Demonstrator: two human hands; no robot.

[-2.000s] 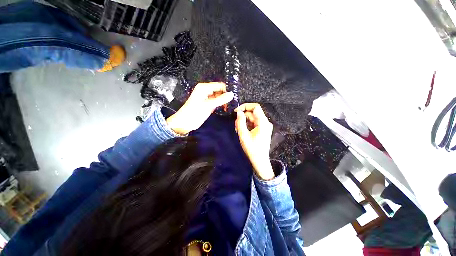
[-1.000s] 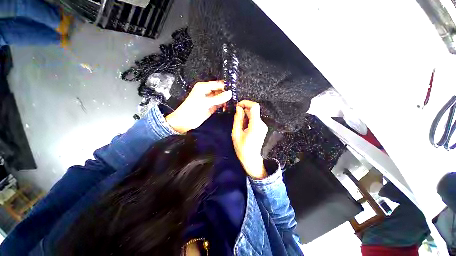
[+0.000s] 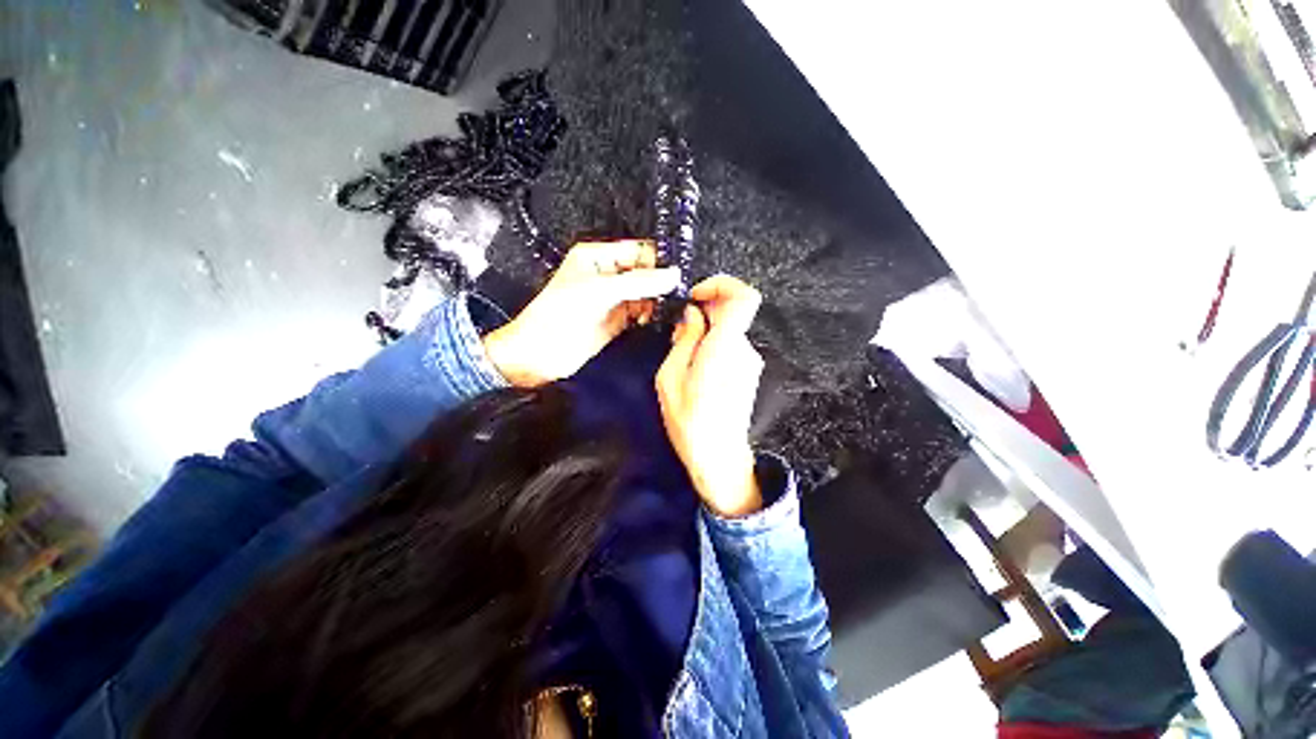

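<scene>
The beaded trim (image 3: pixel 676 202) is a narrow glinting strip that runs down the dark nubby garment (image 3: pixel 787 253) to my hands. My left hand (image 3: pixel 585 306) pinches the trim and cloth from the left, thumb towards the right. My right hand (image 3: pixel 712 378) is close beside it at the lower end of the trim, thumb and forefinger together at the cloth edge. No needle or thread can be made out. A loose heap of black beaded trim (image 3: pixel 484 156) lies left of the garment, with a crumpled clear plastic bag (image 3: pixel 450 231) by it.
A white table (image 3: pixel 1068 173) runs along the right, holding dark-handled scissors (image 3: pixel 1267 393), a thin red stick (image 3: pixel 1217 296), a black cylinder (image 3: pixel 1277 575) and a metal bar (image 3: pixel 1253 87). A black slotted crate (image 3: pixel 378 32) stands on the grey floor at the top left.
The other person's denim-clad leg at the upper left has left the view. My right hand has moved slightly left, closer to my left hand. The view has shifted slightly.
</scene>
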